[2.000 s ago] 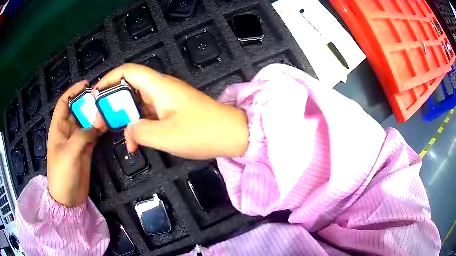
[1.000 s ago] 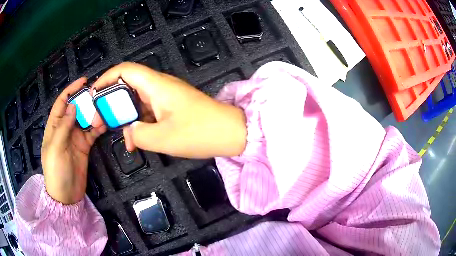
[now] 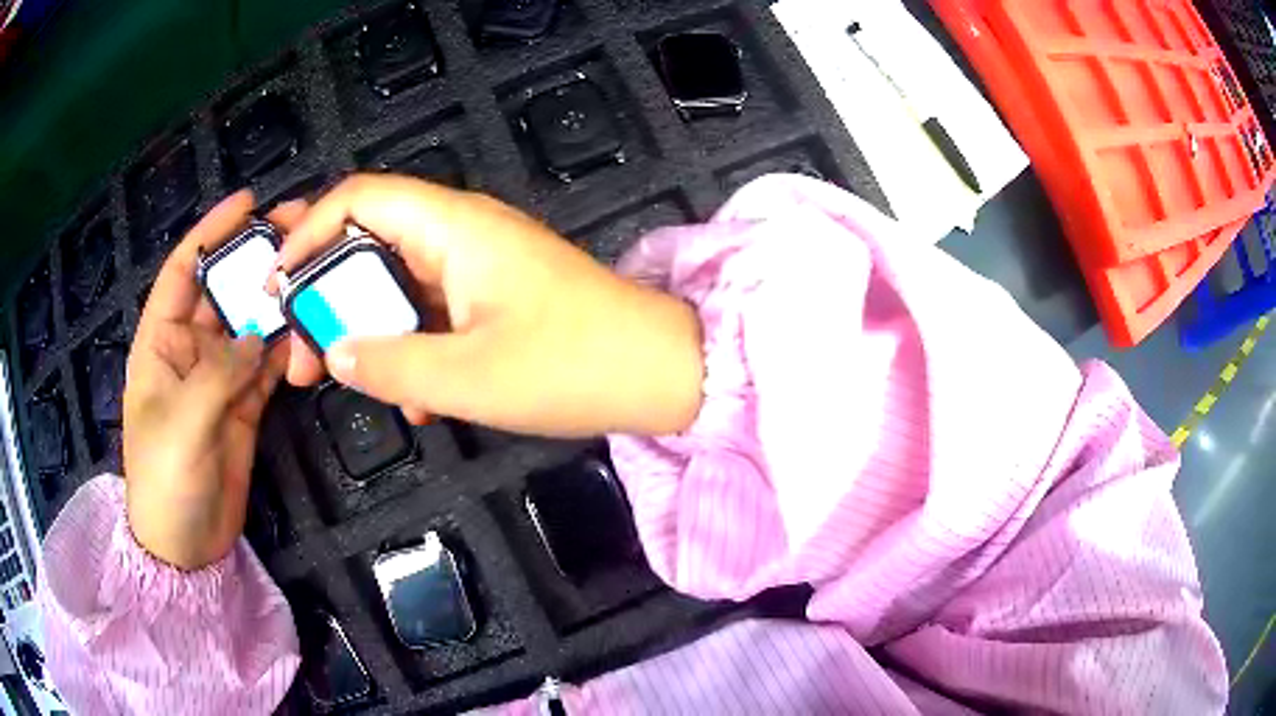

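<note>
My left hand (image 3: 189,392) holds a strapless smartwatch (image 3: 246,285) between thumb and fingers; its screen is mostly white with a little blue at the bottom. My right hand (image 3: 476,301) holds a second smartwatch (image 3: 353,297) right beside it, its screen white with a blue area at the lower left. My right thumb lies at its lower edge. Both watches are held over a black foam tray (image 3: 483,483), whose square pockets hold several watches, some showing the dark case back, some a glossy screen. My hands hide part of the tray.
A white paper sheet (image 3: 896,119) with a thin dark and yellow-green pen-like item (image 3: 952,154) lies right of the foam tray. Stacked orange-red trays (image 3: 1106,154) stand at the right, above a blue crate (image 3: 1231,311). A printed sheet (image 3: 20,539) shows at the left edge.
The white areas on both screens have grown and the blue has shrunk. The right watch has tilted and moved slightly right; the left thumb now lies at the left watch's lower edge.
</note>
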